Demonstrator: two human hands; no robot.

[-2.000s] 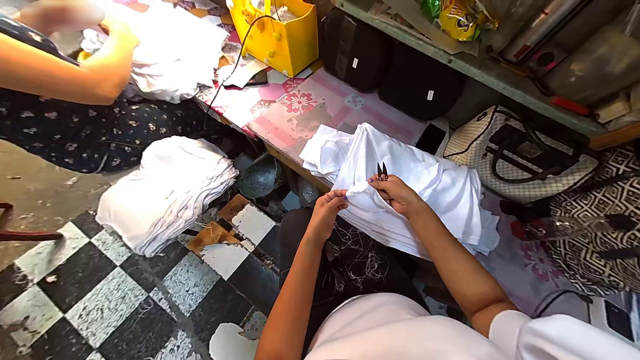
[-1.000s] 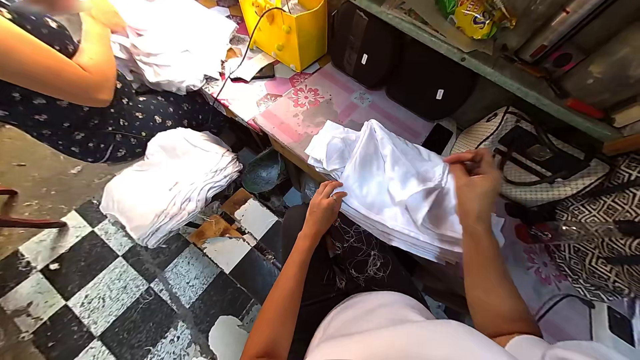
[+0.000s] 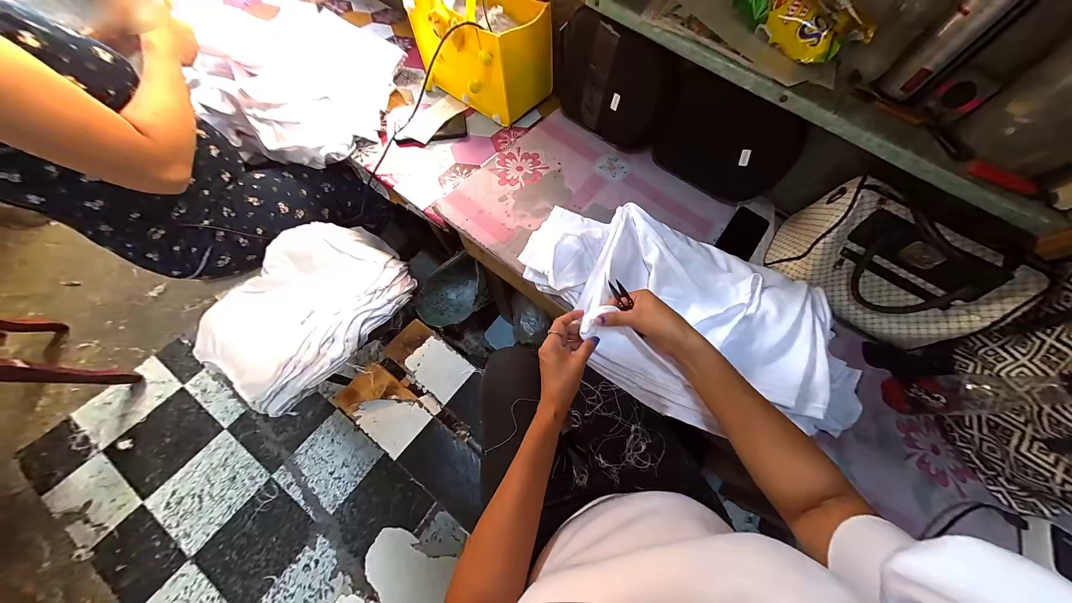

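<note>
A stack of white garments [image 3: 720, 310] lies on the low table in front of me, its top piece rumpled. My left hand [image 3: 567, 343] pinches the near-left edge of the top garment. Close beside it, my right hand [image 3: 641, 318] grips the same cloth with its fingertips and also holds small dark thread snips [image 3: 621, 295], blades pointing up and away. Loose thread ends [image 3: 624, 427] lie across my dark-clad lap below the hands.
Another person's arm [image 3: 126, 142] is at upper left, by more white cloth [image 3: 293, 75]. A white cloth pile [image 3: 306, 310] sits low between us. A yellow container [image 3: 494, 63], black cases [image 3: 615, 79], a phone [image 3: 742, 234] and a checked handbag [image 3: 904, 260] stand around the table.
My right hand has come back left from the right part of the stack, where it was a second ago, to the edge beside my left hand.
</note>
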